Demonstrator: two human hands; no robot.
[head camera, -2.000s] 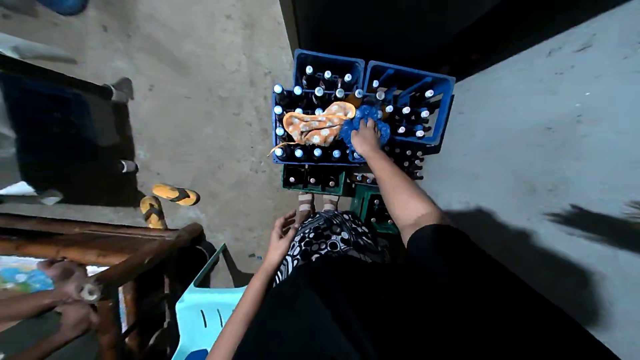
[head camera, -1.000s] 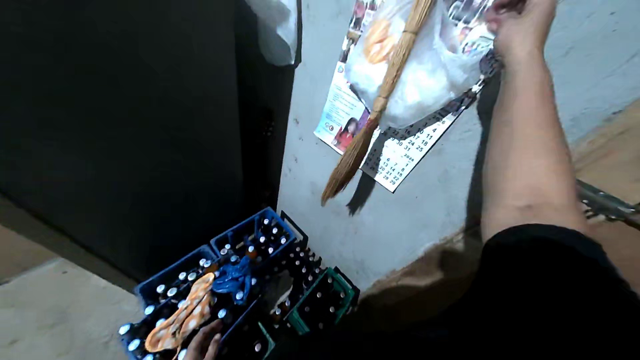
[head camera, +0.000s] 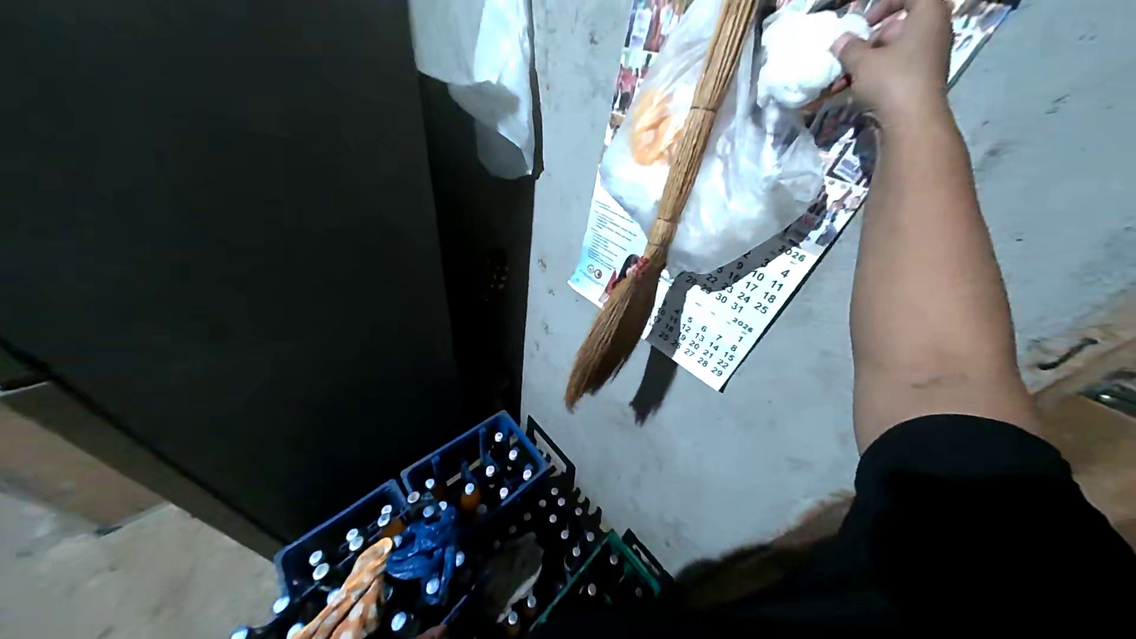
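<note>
My right hand (head camera: 896, 53) reaches up at the top right, its fingers closed on a bunched white plastic bag (head camera: 803, 58). Just beside it hangs a larger translucent plastic bag (head camera: 754, 191) with white and orange things inside. A stick broom (head camera: 683, 169) hangs bristles down in front of that bag. Only a fingertip of my left hand (head camera: 433, 632) shows at the bottom edge, near the bottle crates; what it does is hidden. A blue plastic bag (head camera: 426, 555) and an orange spotted cloth (head camera: 355, 593) lie on the bottles.
Blue crates (head camera: 337, 531) and a green crate (head camera: 635, 564) of capped bottles stand below, against the grey wall (head camera: 799, 426). A calendar (head camera: 719, 328) hangs behind the bags. A dark panel (head camera: 222, 248) fills the left, with another white plastic bag (head camera: 493, 80) by its edge.
The view has swung from the floor to the wall. My right hand has left the blue bag on the bottles, risen to the hanging bags and taken hold of a white one.
</note>
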